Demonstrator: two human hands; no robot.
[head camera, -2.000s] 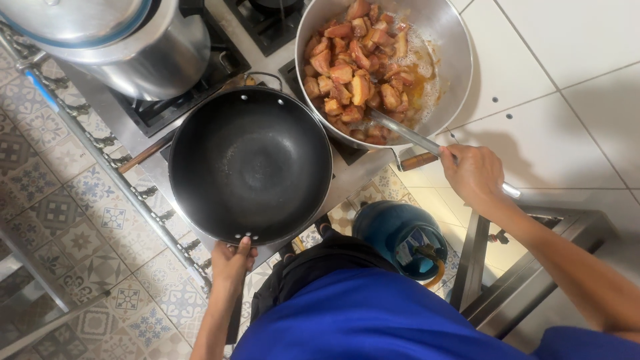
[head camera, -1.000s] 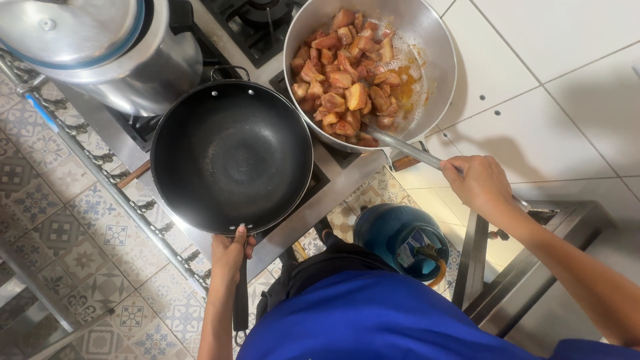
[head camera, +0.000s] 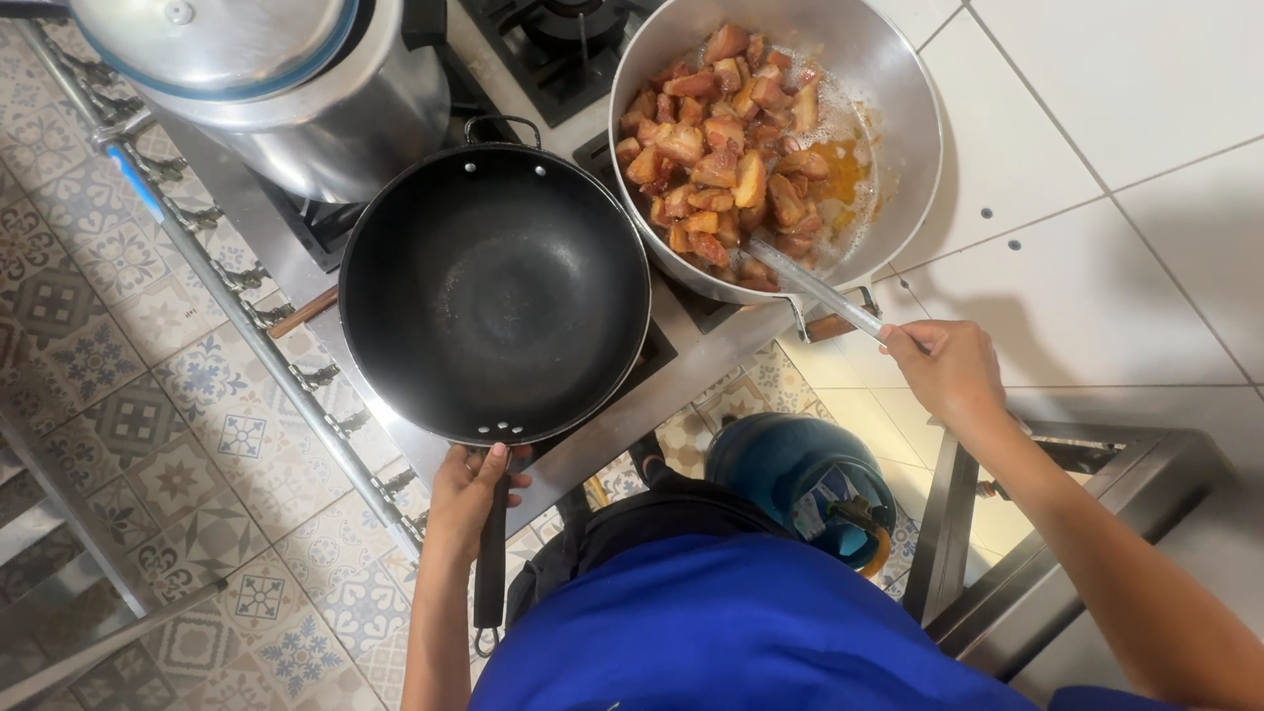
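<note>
My left hand (head camera: 481, 491) grips the black handle of an empty dark wok (head camera: 504, 296) near its rim; the wok rests over the stove and has a wire loop on its far side. To its right stands a wide aluminium pot (head camera: 913, 128) with browned chunks of meat (head camera: 721, 148) and bubbling fat in it. My right hand (head camera: 948, 370) is closed around the metal handle of a utensil (head camera: 815, 286). The utensil's lower end is hidden among the meat at the near side of the pot.
A large aluminium pot (head camera: 326, 128) with a tilted lid (head camera: 227, 39) stands on the stove (head camera: 513, 59) at the upper left. A metal rail (head camera: 267, 351) runs along the stove. A blue gas cylinder (head camera: 780, 454) and a metal frame (head camera: 1066, 543) are near my body, beside the tiled wall.
The utensil has shifted a little within the meat, with my right hand still on it. My left hand keeps its hold on the wok handle.
</note>
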